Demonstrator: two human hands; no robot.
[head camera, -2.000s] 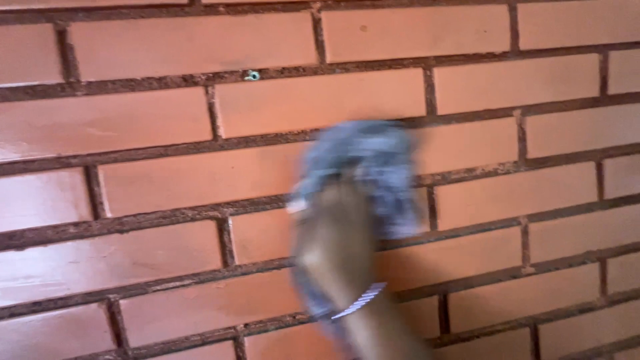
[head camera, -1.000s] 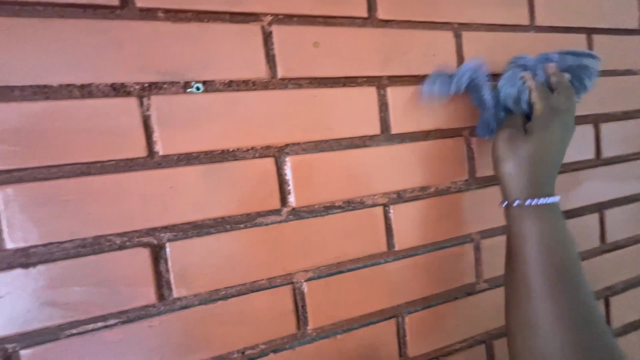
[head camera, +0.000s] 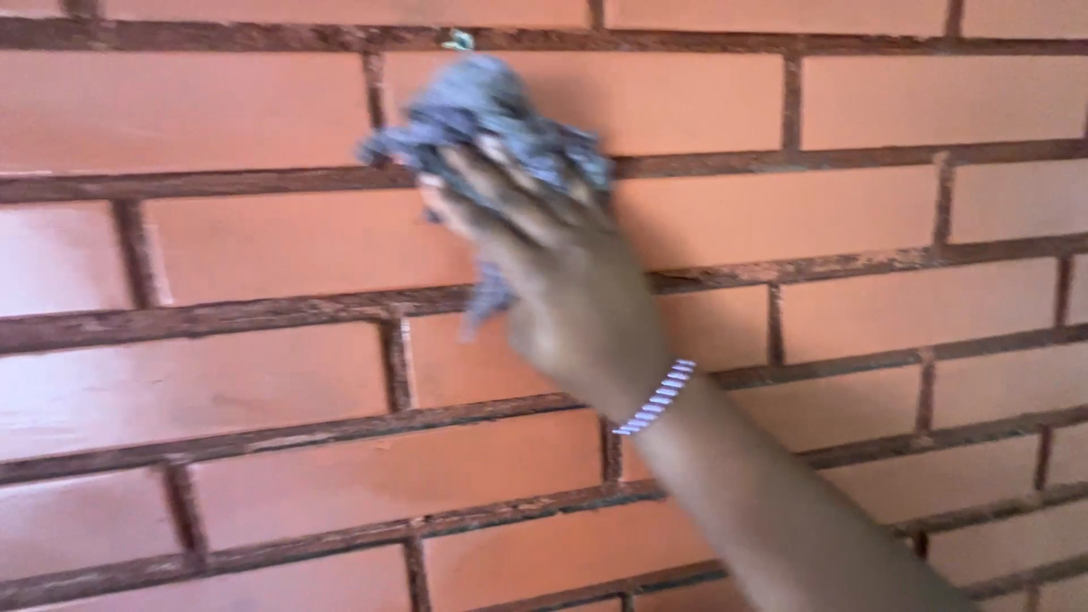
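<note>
My right hand (head camera: 569, 272), with a white-striped bracelet (head camera: 656, 398) at the wrist, presses a crumpled blue-grey cloth (head camera: 484, 102) against a brick wall (head camera: 280, 246). The fingers point up and to the left over the cloth, and some of its edges stick out past them. One loose end of the cloth hangs below the fingers. Hand and cloth are slightly blurred. My left hand is out of the picture.
The wall of smooth orange bricks with recessed dark mortar joints fills the view. A small greenish object (head camera: 459, 40) sits in a joint just above the cloth. Light glares on the bricks at the left.
One second ago my right hand held the cloth at the upper right of the wall; now both are farther left, just below the small greenish object.
</note>
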